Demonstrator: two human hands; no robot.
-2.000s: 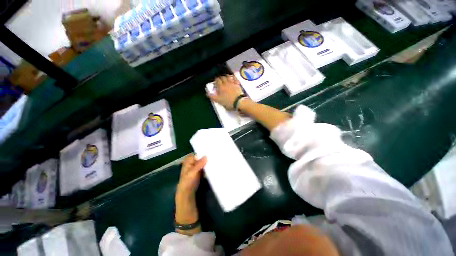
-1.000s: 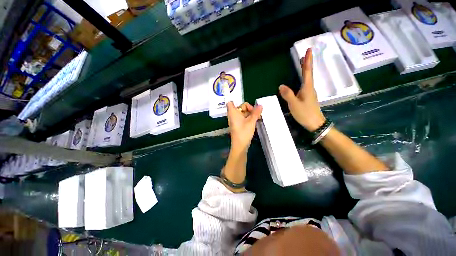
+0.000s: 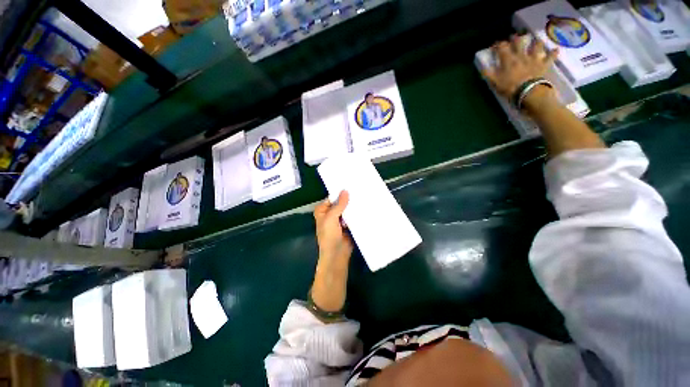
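Note:
My left hand (image 3: 333, 219) holds a white inner tray piece (image 3: 371, 212) by its left edge, smooth side up, above the bench edge; I cannot tell if it is a single tray or a stack. My right hand (image 3: 520, 66) lies flat, fingers spread, on a white box base (image 3: 569, 97) on the belt; the hand covers much of the inside. A box lid (image 3: 581, 45) with a round blue-and-yellow picture is right beside that base. Another lid (image 3: 382, 117) and an open white base (image 3: 324, 121) stand just beyond my left hand.
More lids and bases run left along the dark green belt (image 3: 446, 113). Stacks of inner trays (image 3: 132, 321) and a loose white piece (image 3: 208, 310) lie on the near bench at left. Blue-and-white bundles (image 3: 303, 26) sit on the raised shelf beyond.
My right hand has moved right and forward from above the bench edge onto the base. The white piece in my left hand has turned to show its broad smooth face. The boxes have shifted in view.

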